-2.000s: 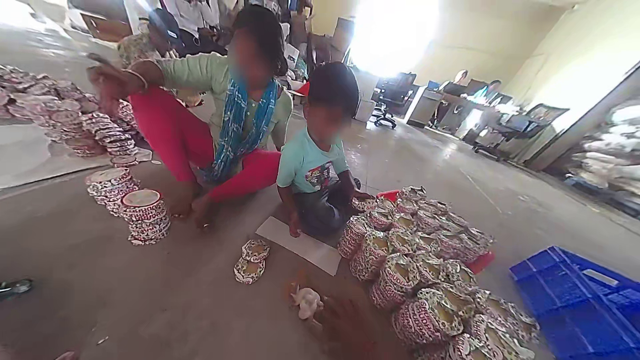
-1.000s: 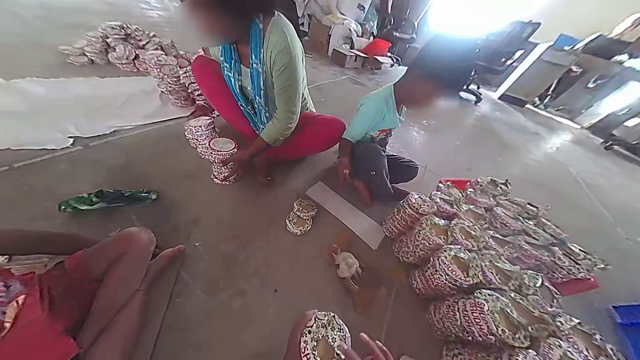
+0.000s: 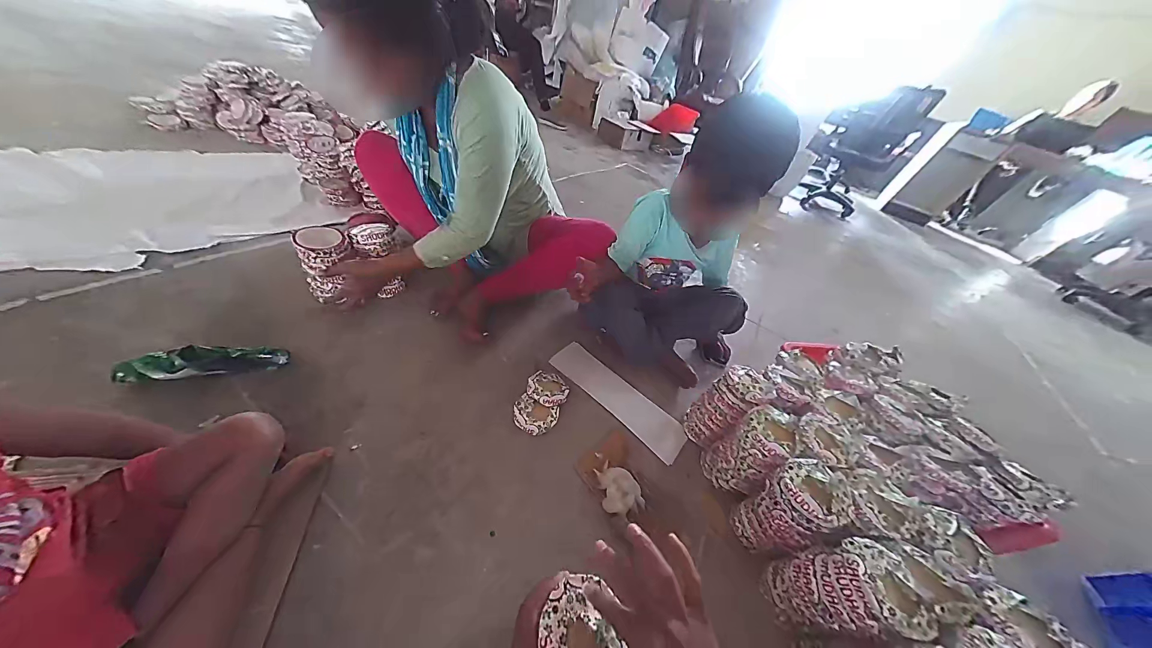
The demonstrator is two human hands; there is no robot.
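Observation:
At the bottom edge, a round disc wrapped in printed paper rests in my left hand, which is mostly hidden behind it. Over the disc's right side lies my right hand, fingers spread and slightly blurred; whether it grips or only touches the disc I cannot tell. Beyond my hands, a crumpled whitish lump sits on a brown flat piece. Two similar wrapped discs lie overlapping on the floor. Stacks of wrapped discs stand at the right in rows, partly over a red tray.
A person in a green top holds disc stacks. Another person sits by a pale strip. A third person's bent legs are at left, near a green plastic wrapper. A blue crate stands at far right.
Two seconds ago no disc showed in my hands; one second ago it was there, and my right hand now reaches farther over it. The person in green has lowered a raised hand to the stacks.

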